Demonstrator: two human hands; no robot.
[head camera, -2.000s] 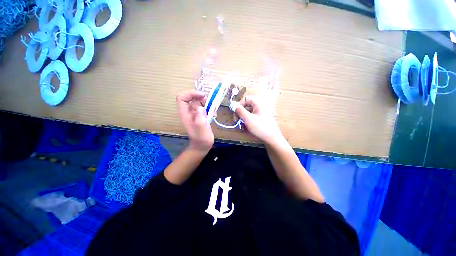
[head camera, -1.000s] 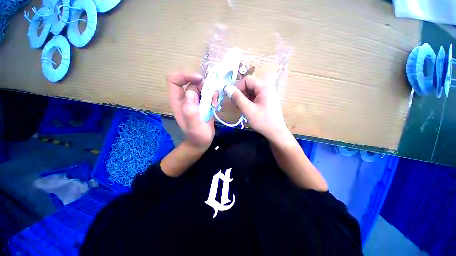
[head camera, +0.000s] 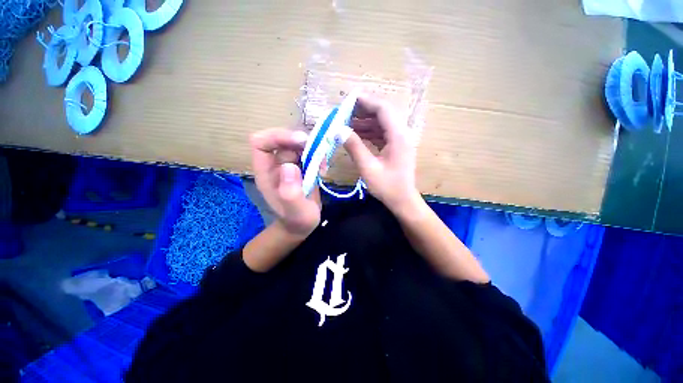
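A flat pale ring (head camera: 320, 143) with a blue band along its edge is held tilted, nearly edge-on, above the cardboard in front of me. My left hand (head camera: 284, 176) grips its left side between thumb and fingers. My right hand (head camera: 380, 149) is at its right face, thumb and fingers closed near the ring's hole; a small pale bit shows at the thumb tip. A white cord end (head camera: 341, 194) loops down below the ring between the hands. The work pad under the hands is mostly hidden, with glossy clear tape (head camera: 419, 82) beside it.
Several pale rings (head camera: 86, 100) lie at the left of the cardboard sheet (head camera: 517, 97). A group of upright rings (head camera: 635, 90) stands at the right end. A tangled light-blue heap (head camera: 19, 26) is at the far left. A blue crate (head camera: 206, 228) of light-blue pieces is below the bench.
The ring has turned from showing its face a second ago to nearly edge-on, with the blue band visible again. My right fingers have moved up along its far side.
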